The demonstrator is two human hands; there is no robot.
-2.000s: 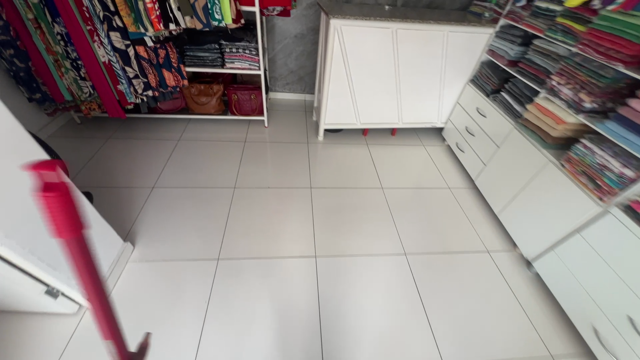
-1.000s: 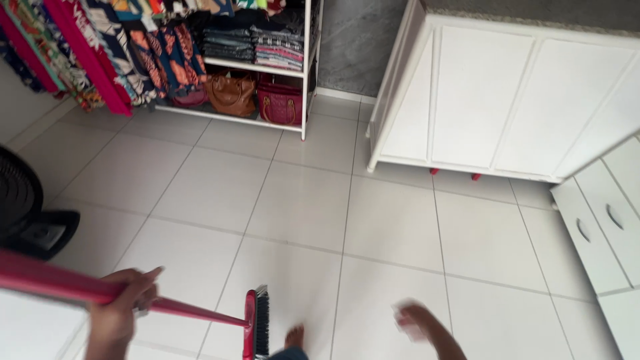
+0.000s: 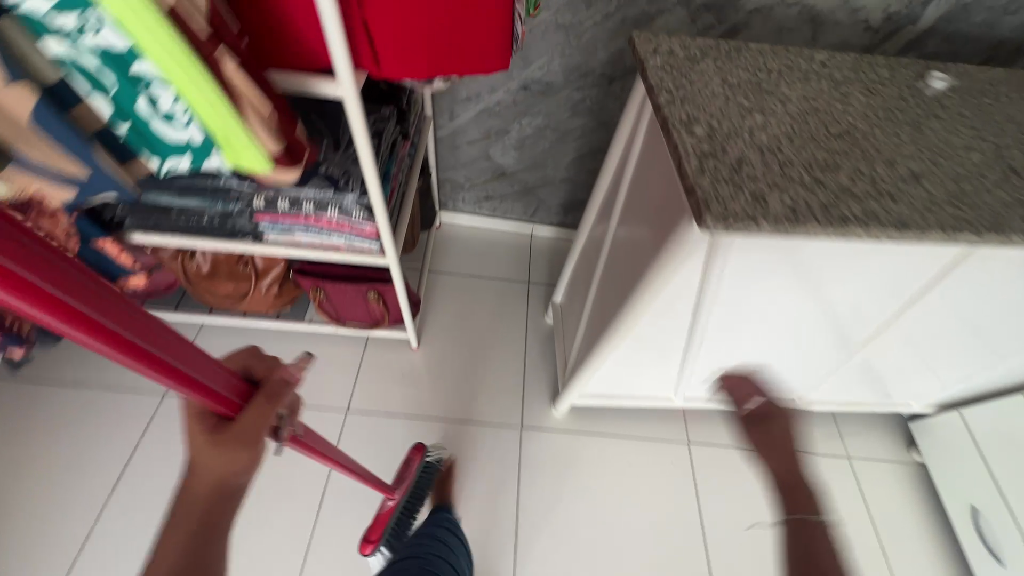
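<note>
A red broom handle (image 3: 120,320) runs down from the left edge, and my left hand (image 3: 244,400) is closed around it. At its lower end the red broom head (image 3: 396,500), with dark bristles, is beside my foot (image 3: 445,484) near the tiled floor (image 3: 592,488). My right hand (image 3: 756,416) is blurred and held out in front of the white cabinet (image 3: 768,320), away from the broom. No object shows in it, but its finger positions are unclear.
A white metal rack (image 3: 404,332) on the left bears hanging clothes, folded garments (image 3: 320,220), a brown handbag (image 3: 236,280) and a maroon handbag (image 3: 356,294). The cabinet has a granite top (image 3: 816,152). White drawers (image 3: 972,480) stand at lower right.
The view has moved closer to the rack and cabinet. My left hand, out of view two seconds ago, grips the broom handle in both later frames. My right hand has also come into view.
</note>
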